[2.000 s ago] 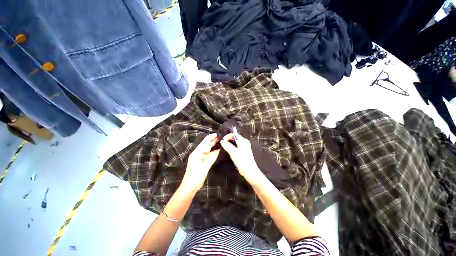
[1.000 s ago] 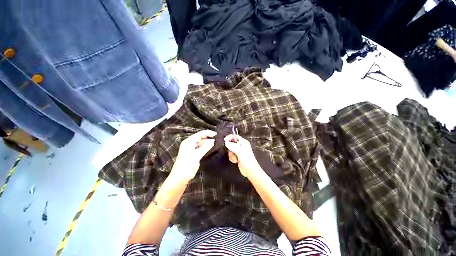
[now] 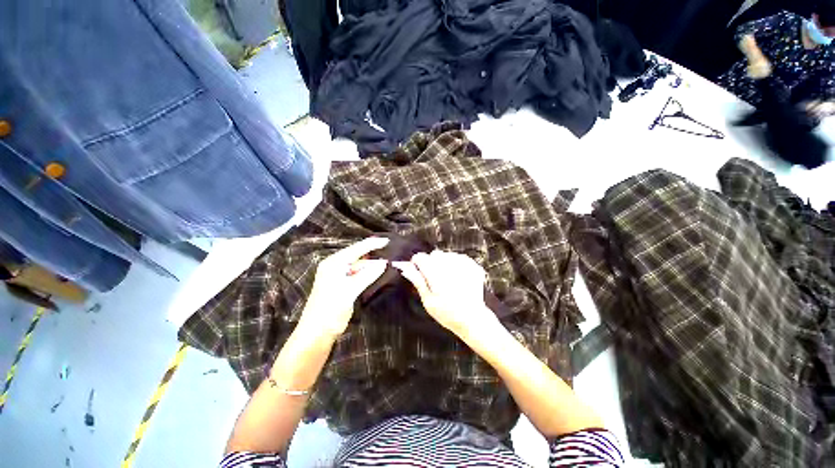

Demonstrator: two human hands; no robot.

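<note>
A brown-black plaid garment (image 3: 439,187) with cream lines lies spread on the white table in front of me. Its plain dark lining (image 3: 407,247) shows at the middle, between my hands. My left hand (image 3: 346,279) pinches the edge of the dark cloth between thumb and fingertips. My right hand (image 3: 447,285) is close beside it, fingers bent, its fingertips on the same dark cloth. The fingertips nearly meet. Any small tool in my right hand is hidden.
More plaid garments (image 3: 696,274) are heaped at right. A pile of dark garments (image 3: 458,64) lies at the far side. A wire hanger (image 3: 685,121) is on the white table (image 3: 632,146). A denim jacket (image 3: 165,119) hangs at left. A person (image 3: 778,69) is at far right.
My right hand has turned so its back shows more, and its fingertips have come closer to my left. The thin light shape at its fingertips no longer shows. The view has shifted slightly.
</note>
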